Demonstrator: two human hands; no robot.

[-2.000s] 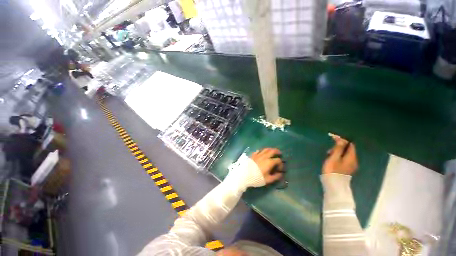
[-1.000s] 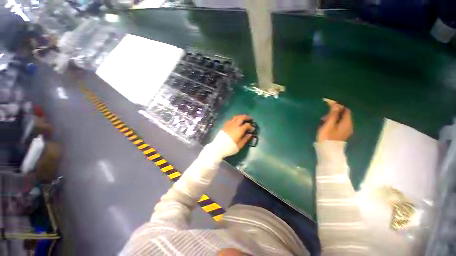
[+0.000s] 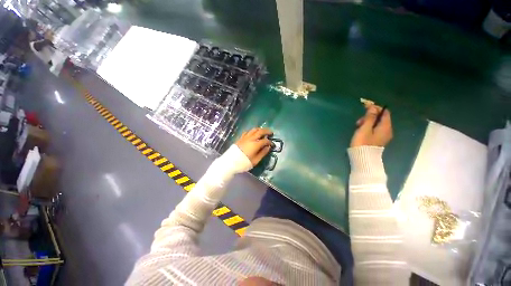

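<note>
My left hand is bare and low over the left part of the green mat. Its fingertips touch a black square frame. A second black frame lies just nearer to me on the mat. My right hand is raised over the right part of the mat, closed around a thin dark pen-like tool. Small gold-coloured parts lie in a loose pile on the white sheet to the right.
A clear blister tray with rows of black frames lies left of the mat, with a white foam sheet beyond it. A pale upright post has tan tape scraps at its foot. More trays stand at the right edge.
The view has tilted downward. My left hand has moved left towards the tray side, and two frames now show beside it. My right hand still holds the tool.
</note>
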